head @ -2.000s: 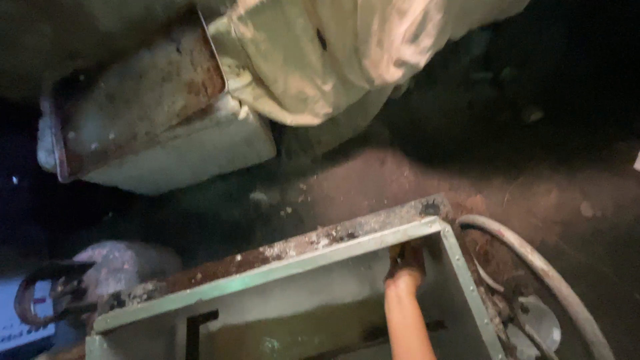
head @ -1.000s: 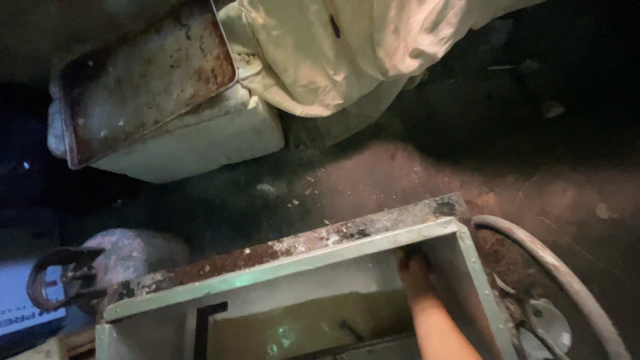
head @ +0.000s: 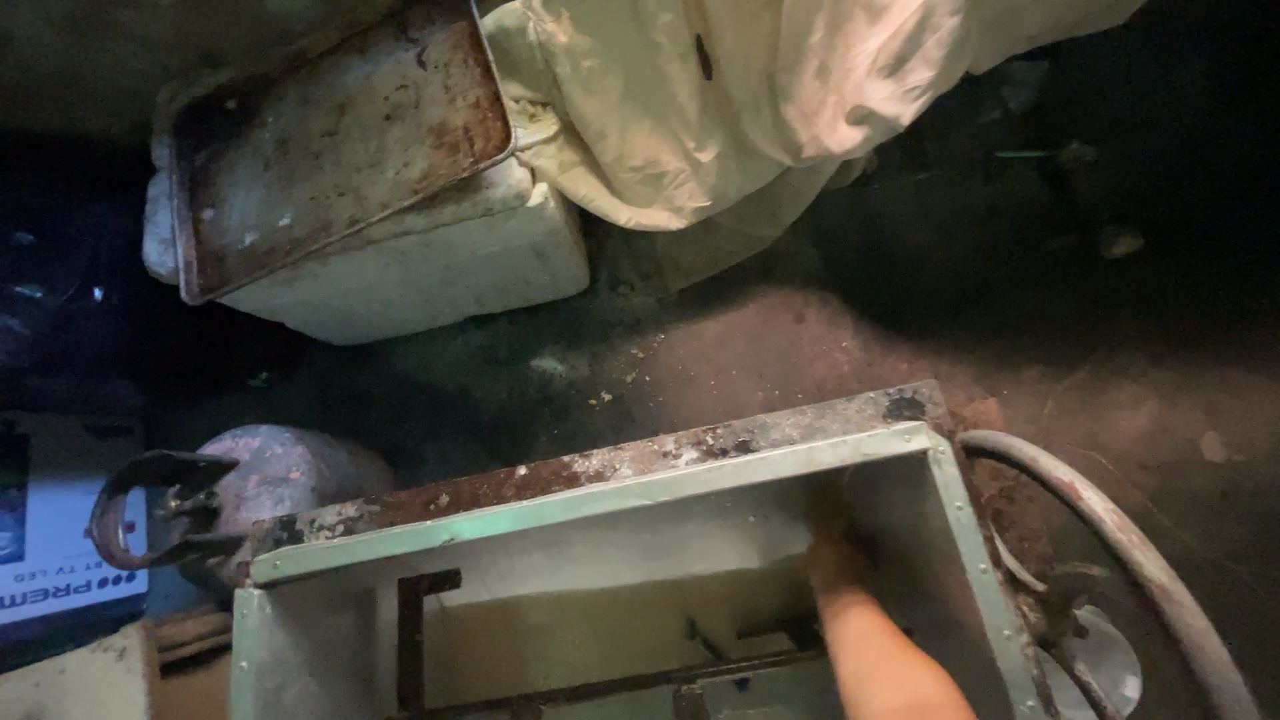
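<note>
My right hand [head: 838, 545] is inside an open metal box [head: 590, 493], close to its far wall near the right corner. The forearm enters from the lower right. The hand is dark and blurred, so its fingers and anything in them cannot be made out. Riveted pale metal strips edge the box, and a rusty, stained bar runs along its far side. Inside are a yellowish-brown surface [head: 600, 640], a dark angled bracket [head: 412, 640] and dark crossbars. My left hand is out of view.
A stained metal tray [head: 340, 150] lies on a whitish block-shaped container [head: 430, 270], beside a pale cloth or sheet [head: 680, 110]. A gas cylinder [head: 290, 470] stands left of the box, near a printed carton [head: 75, 520]. A thick hose [head: 1120, 540] curves at right.
My right hand has stayed near the far right corner inside the box. Its forearm now slants more toward the lower right than two seconds ago, and the hand looks more blurred.
</note>
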